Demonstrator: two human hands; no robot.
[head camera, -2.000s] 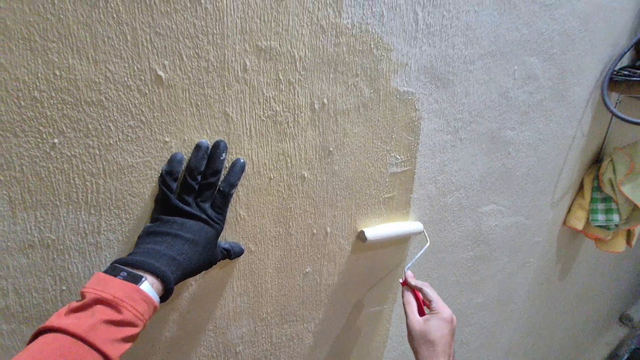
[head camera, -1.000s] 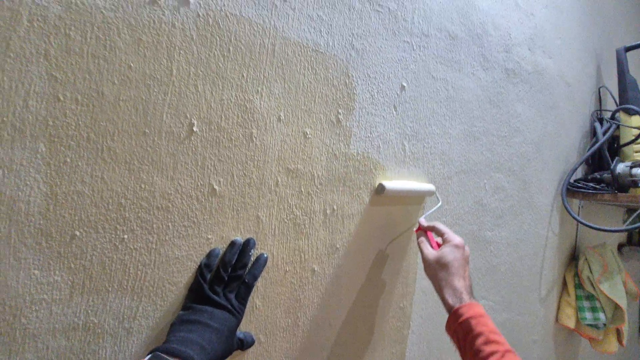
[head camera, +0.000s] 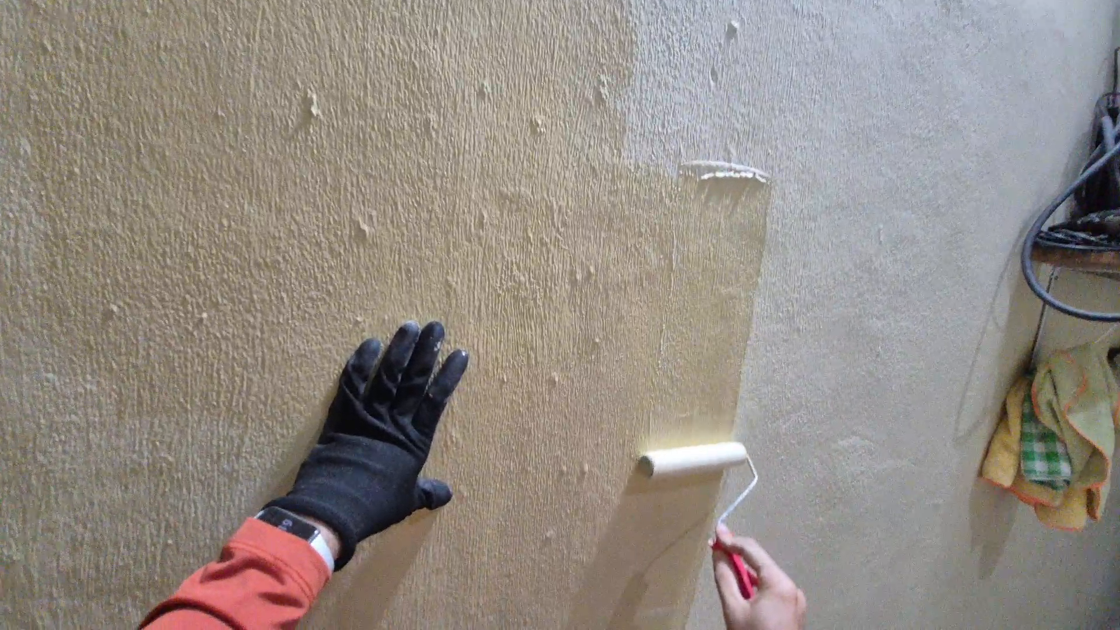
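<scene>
My left hand (head camera: 381, 437), in a black work glove, lies flat against the textured beige wall (head camera: 262, 245) with its fingers apart and holds nothing. A watch (head camera: 297, 529) is on that wrist below the glove. My bare right hand (head camera: 759, 577) grips the red handle (head camera: 739, 567) of a small paint roller. The roller's white sleeve (head camera: 696, 459) touches the wall near the edge between the beige area and the whitish painted area (head camera: 875, 262). A thick bead of white paint (head camera: 726, 171) marks the wall above the roller.
Yellow and green cloths (head camera: 1054, 437) hang at the right side. Above them is a wooden shelf (head camera: 1081, 256) with dark cables, and a grey cable loop (head camera: 1032, 262) hangs over its edge.
The roller in my right hand has moved down the wall since one second ago. A bead of white paint now shows on the wall above it. The view has shifted.
</scene>
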